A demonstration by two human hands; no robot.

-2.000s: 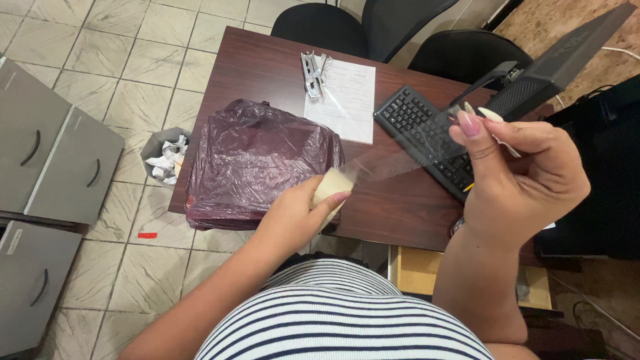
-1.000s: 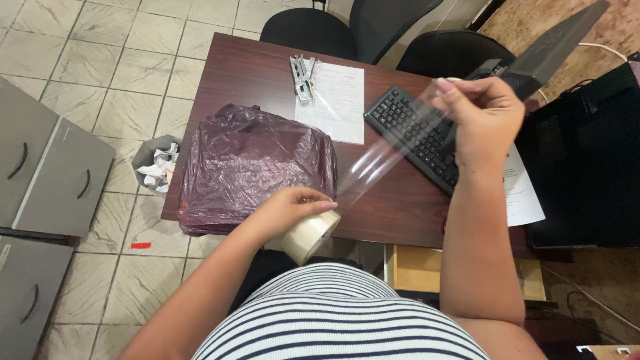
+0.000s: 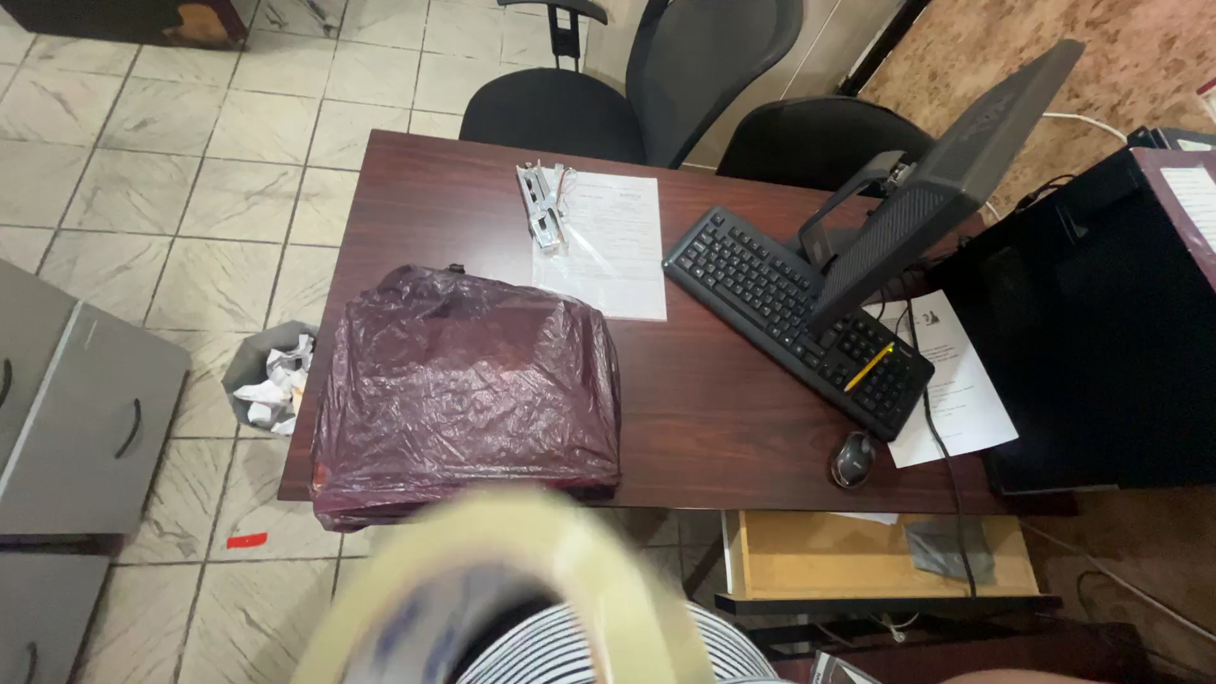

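A large roll of clear tape (image 3: 532, 541) looms blurred and very near the camera at the bottom of the head view, over the striped shirt. Neither my left hand nor my right hand can be made out; a sliver of skin (image 3: 1007, 676) shows at the bottom right edge. Beyond the roll, a bundle wrapped in a dark red plastic bag (image 3: 465, 389) lies on the wooden desk (image 3: 665, 418). A metal fastener-like part (image 3: 543, 209) rests on a printed sheet (image 3: 617, 256) behind the bundle.
A black keyboard (image 3: 760, 285) with a yellow pencil (image 3: 868, 368) on it, a mouse (image 3: 852, 460) and a monitor (image 3: 959, 171) stand at the right. An open drawer (image 3: 788, 560) juts below. A waste bin (image 3: 249, 366) stands left of the desk; chairs are behind.
Both hands have left the view. The tape roll, held beside the bundle before, is now close to the camera. The stretched strip of tape no longer shows.
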